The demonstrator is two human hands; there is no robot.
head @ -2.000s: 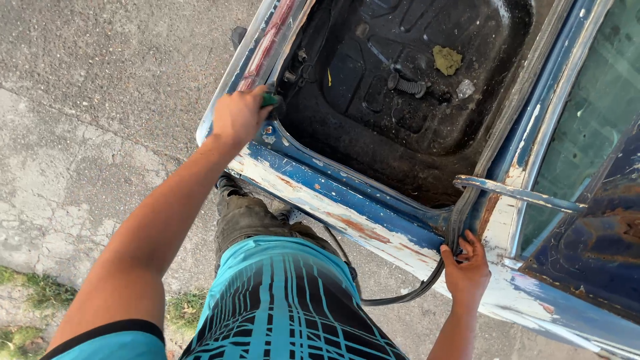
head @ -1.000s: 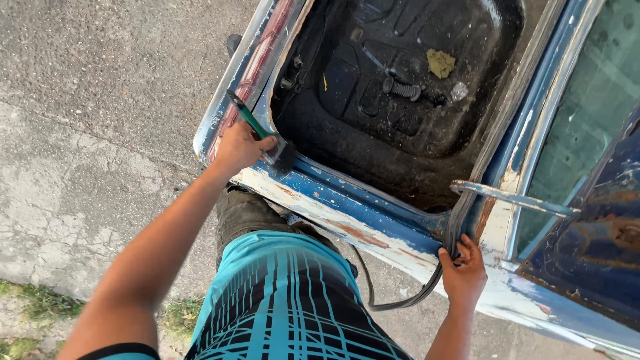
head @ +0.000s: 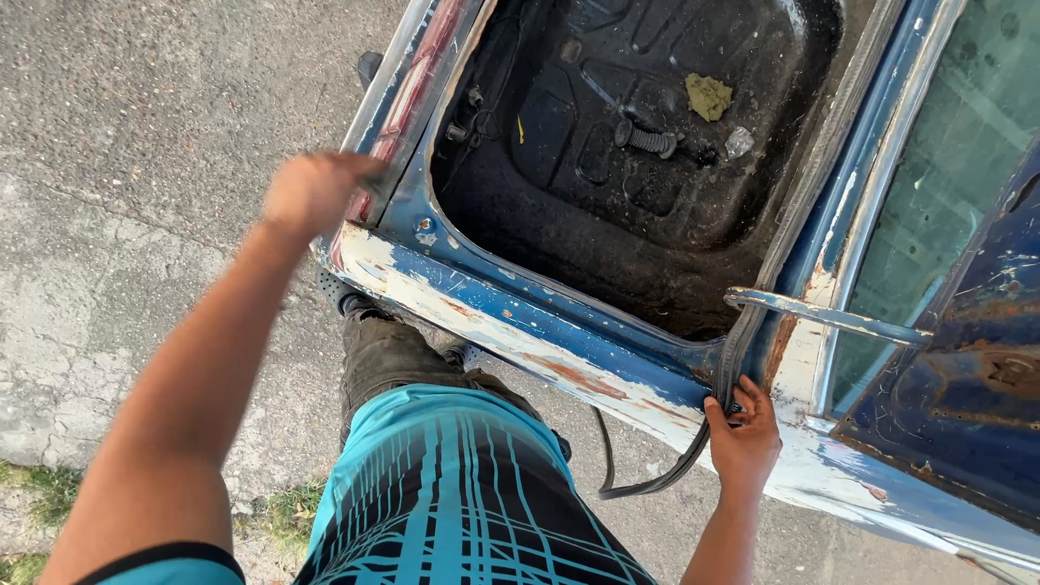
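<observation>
My left hand is blurred over the red tail lamp at the rear corner of a worn blue and white car. Whether it holds anything is hard to see. At the opposite lower corner of the trunk opening, my right hand pinches a black rubber weatherstrip. The strip runs up along the opening's right edge, and its loose end loops down outside the body. The painted trunk ledge between my hands shows chips and rust.
In the dark trunk well lie a ribbed rubber boot, a yellowish lump and a crumpled clear piece. A metal hinge arm juts across the right edge, near the rear window and rusty lid.
My left hand has moved left, away from the trunk opening's corner. The green-handled brush seen in it a second ago is not discernible now. My right hand stays at the weatherstrip.
</observation>
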